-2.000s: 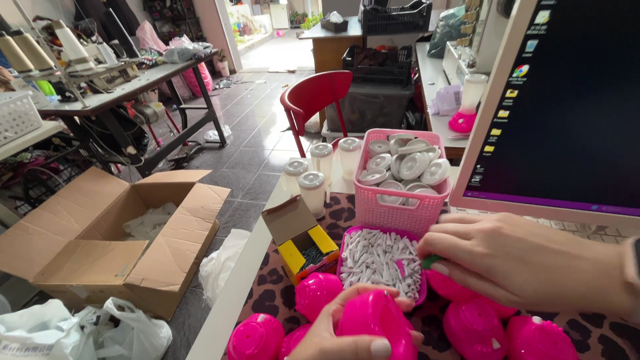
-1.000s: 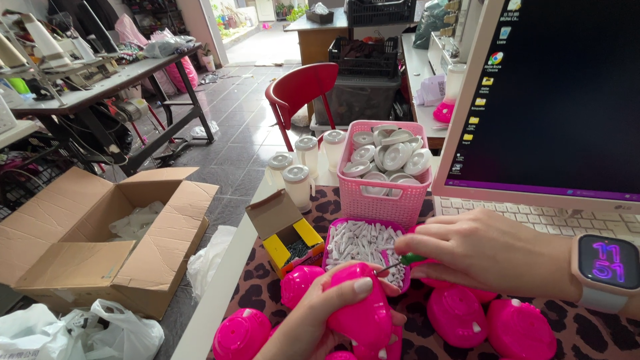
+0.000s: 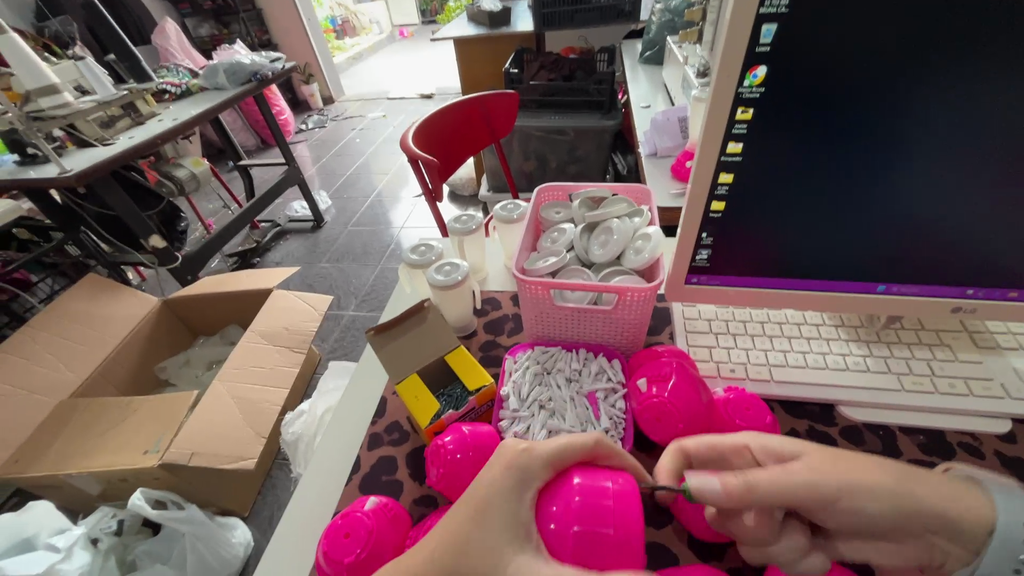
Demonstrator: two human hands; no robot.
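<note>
My left hand (image 3: 512, 496) holds a glossy pink plastic part (image 3: 592, 518), rounded and hollow-looking, at the bottom centre. In my right hand (image 3: 768, 488) is a screwdriver (image 3: 666, 488) with a dark shaft and a bit of green handle showing; its tip meets the right side of the pink part. Other pink plastic parts (image 3: 364, 534) lie around both hands. Just beyond them, a pink tray (image 3: 629, 436) holds many small white plastic pieces (image 3: 560, 396). Beside it stands an opened yellow box (image 3: 474, 370) of dark screws (image 3: 452, 400).
A pink basket (image 3: 584, 324) of grey-white round lids stands behind the tray. Several lidded translucent jugs (image 3: 452, 292) are left of it. A monitor (image 3: 864, 160) and white keyboard (image 3: 840, 352) are at right. An open cardboard box (image 3: 240, 400) and a red chair (image 3: 468, 140) stand beyond the table.
My left hand has turned the pink part, and the screwdriver now meets its right side, where a second ago it pointed at the part's upper side.
</note>
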